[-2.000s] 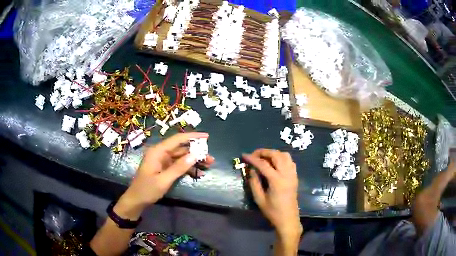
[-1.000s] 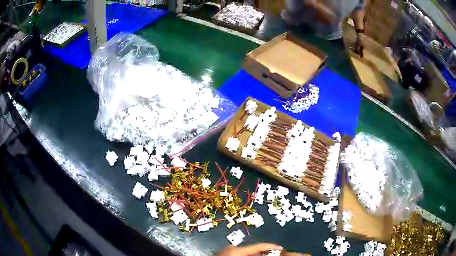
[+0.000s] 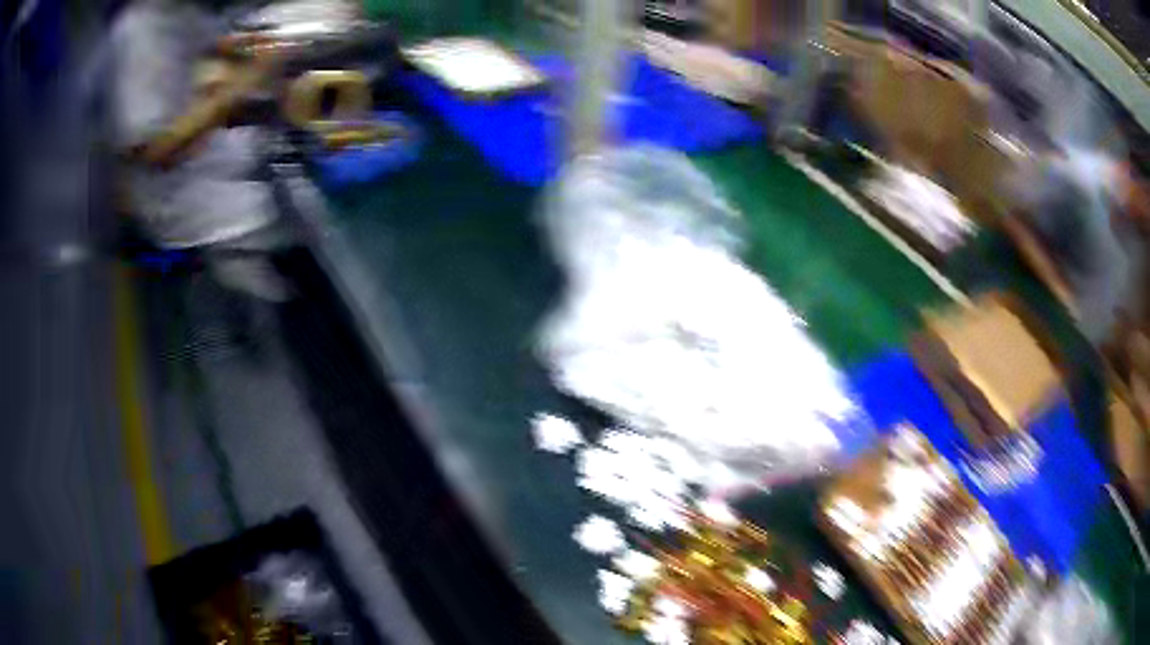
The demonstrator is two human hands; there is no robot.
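Observation:
Neither of my hands is in view, and the picture is blurred. A pile of brass contacts with red wires [image 3: 725, 586] lies at the bottom edge, partly cut off. Loose white plastic parts [image 3: 624, 473] lie beside it on the dark green bench top [image 3: 441, 290]. A large clear plastic bag full of white parts [image 3: 687, 340] lies behind them. A cardboard tray of wired white modules [image 3: 927, 542] is at the lower right, with white rows and red-brown wire bands.
An empty cardboard tray [image 3: 990, 359] rests on a blue sheet [image 3: 1072, 466] at right. A black bin [image 3: 271, 586] with brass parts and clear plastic is at lower left. A seated person [image 3: 202, 176] is at upper left, near a blue basket [image 3: 366, 151]. A post [image 3: 593, 82] stands at the back.
The view has swung left, so the bench things appear farther right and the black bin and seated person show. The hand at the bottom edge has left the picture.

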